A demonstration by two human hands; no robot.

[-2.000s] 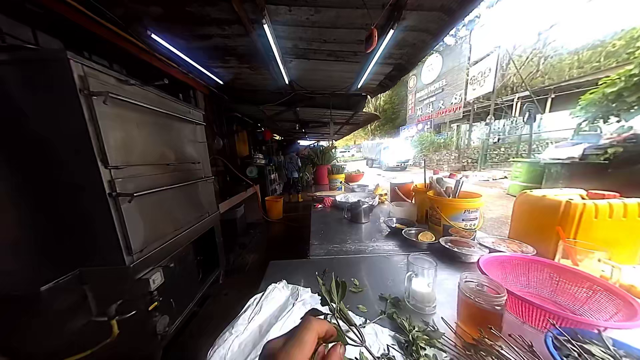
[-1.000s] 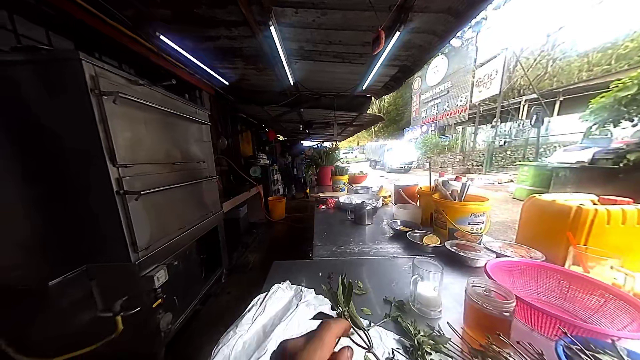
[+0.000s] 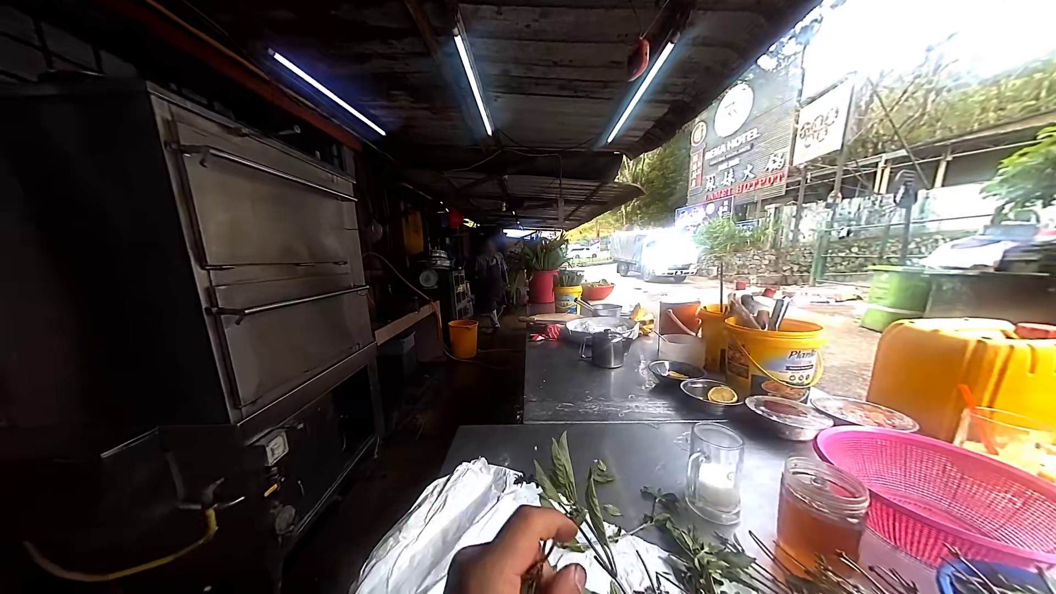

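Note:
My left hand (image 3: 516,553) is at the bottom middle, its thumb and index finger closed on the stem of a leafy green herb sprig (image 3: 563,474), whose long leaves point up and away. The hand hangs over a crumpled white plastic bag or sheet (image 3: 441,528) on the steel table. Right of the hand, more cut leafy herb sprigs (image 3: 705,557) lie on the table, with small loose leaves about. Past them stand a glass mug (image 3: 716,478) with something white in it and a glass jar (image 3: 821,516) of amber liquid. My right hand is out of view.
A pink plastic basket (image 3: 932,495) and part of a blue container (image 3: 990,577) are at the right. Farther back stand metal bowls, one with a cut lemon (image 3: 723,395), a yellow bucket (image 3: 771,355) of utensils and a metal pot (image 3: 608,349). A steel oven (image 3: 280,247) stands left.
The sprig in my left hand has changed its tilt and spread between the frames. The hand stays over the white plastic throughout.

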